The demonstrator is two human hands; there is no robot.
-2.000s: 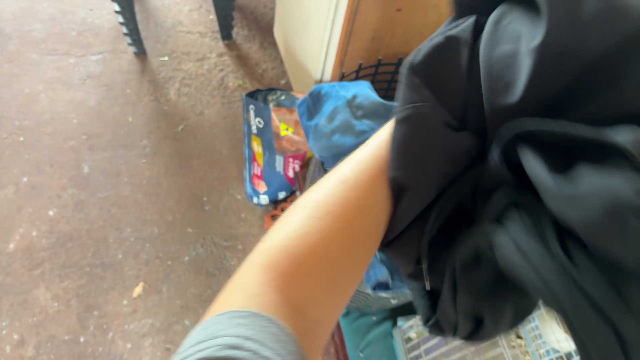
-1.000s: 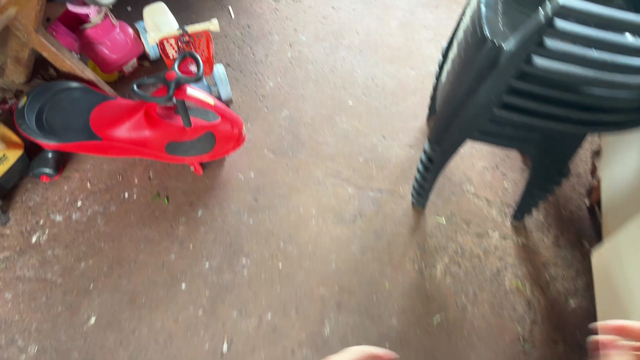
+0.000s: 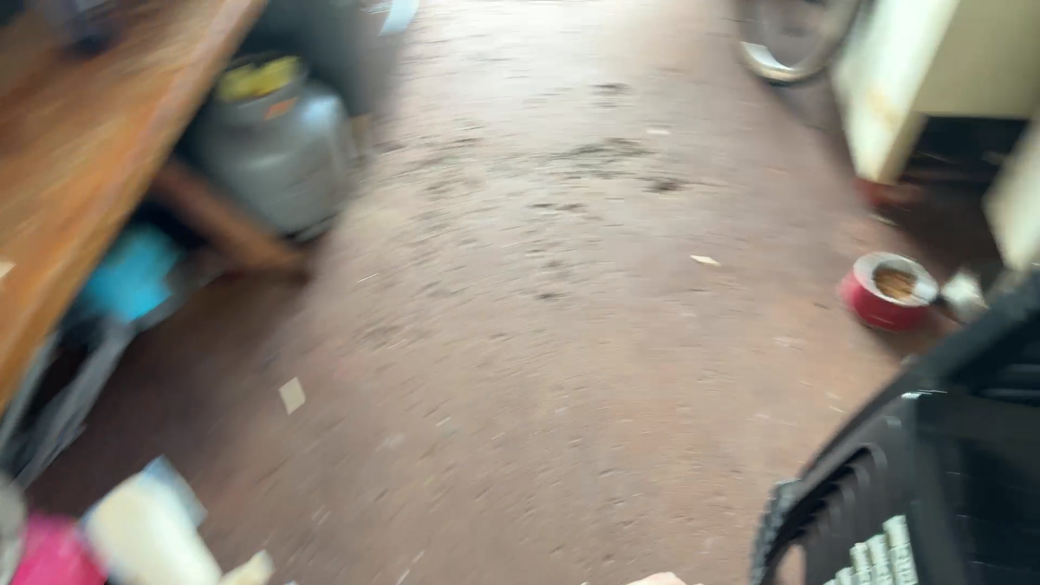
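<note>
Only a blurred sliver of skin, seemingly my left hand (image 3: 662,579), shows at the bottom edge, right of the middle. Its fingers and anything in them are cut off by the frame. My right hand is not visible. To the right of the sliver stands a dark plastic chair or stack of chairs (image 3: 942,455) with slatted openings. Brown floor (image 3: 528,422) lies beneath and ahead.
At the left are a wooden table (image 3: 122,138), a grey gas cylinder (image 3: 280,154) under it and pink and cream toy parts (image 3: 150,528). A red pet bowl (image 3: 886,305) holding brown food, a pale cabinet (image 3: 886,81) and a wheel (image 3: 780,61) are at the right.
The view has swung widely across the floor. The black cloth around my arm two seconds ago is out of view. A second hand at the right edge one second ago no longer shows.
</note>
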